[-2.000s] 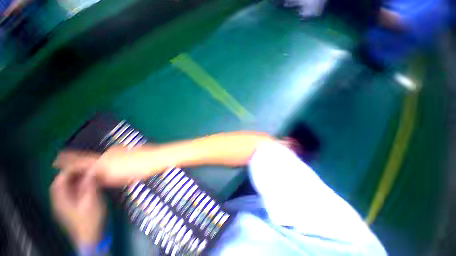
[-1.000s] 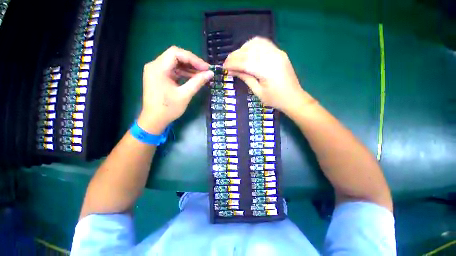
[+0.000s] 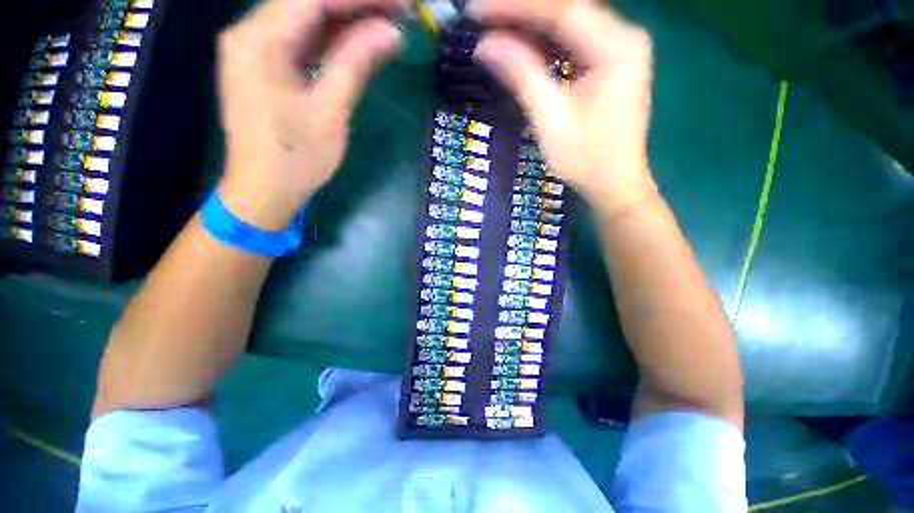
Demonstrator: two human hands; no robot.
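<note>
A long black work tray point(image 3: 483, 301) lies lengthwise in front of me, with two columns of green circuit boards with white ends and yellow-orange bands. A circuit board assembly point(image 3: 439, 14) is at the top edge of the picture, blurred, between my two hands above the tray's far part. My left hand point(image 3: 291, 100), with a blue wrist band point(image 3: 249, 228), is at its left, fingertips near it. My right hand point(image 3: 576, 95) pinches near its right end and covers part of the right column. Small board-like bits show at the fingers of both hands.
A black stack of trays point(image 3: 130, 150) stands at the left, its top tray holding two columns of boards. The green mat point(image 3: 661, 301) carries a yellow-green tape line point(image 3: 764, 190) at the right. A blue-clad part of a person point(image 3: 887, 451) shows at the lower right edge.
Both hands have moved up in the picture, away from the tray's slots, with the board between them. The view has shifted, and the tray's far end is now largely hidden or cut off.
</note>
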